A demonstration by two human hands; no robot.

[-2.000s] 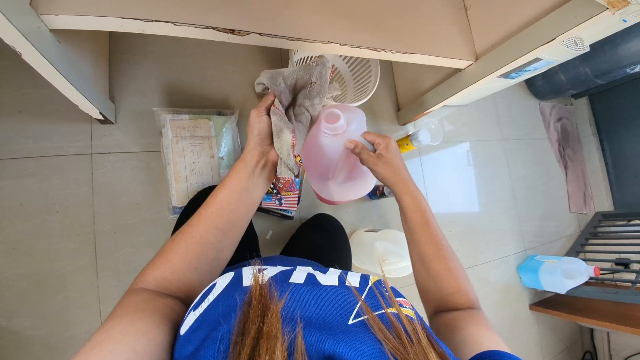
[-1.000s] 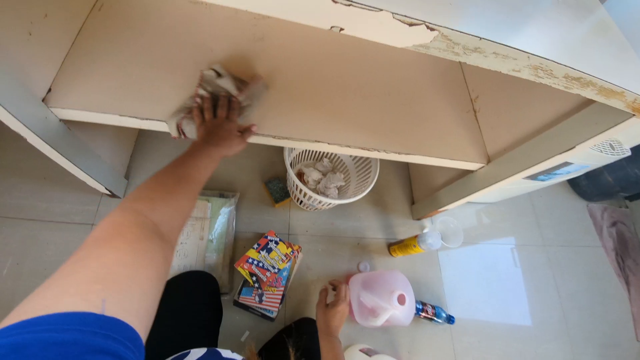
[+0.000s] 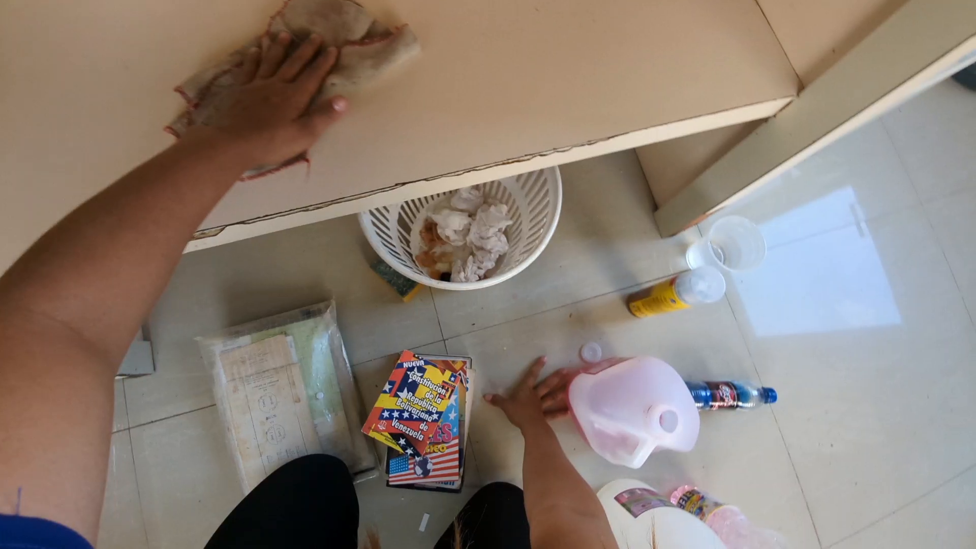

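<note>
My left hand (image 3: 278,107) lies flat with spread fingers on a grey-brown cloth (image 3: 343,57) with red stitched edges, pressed on the beige shelf board (image 3: 549,84). My right hand (image 3: 534,393) rests low over the tiled floor, fingers apart and holding nothing, its fingertips close beside a pink translucent jug (image 3: 637,408). Whether they touch the jug is unclear. The jug stands uncapped, and a small clear cap (image 3: 591,351) lies near it. Left of that hand is a stack of colourful booklets (image 3: 419,412).
A white slotted basket (image 3: 545,229) of crumpled paper stands partly under the shelf, a sponge (image 3: 396,280) beside it. Around are a bagged pile of papers (image 3: 267,396), a yellow can (image 3: 656,299), a clear cup (image 3: 738,242), a blue bottle (image 3: 724,395) and a white jug (image 3: 648,518).
The cloth and pink jug were in my hands two seconds ago. The jug is now on the floor. Since one second ago, my left hand and the cloth have moved over the shelf board.
</note>
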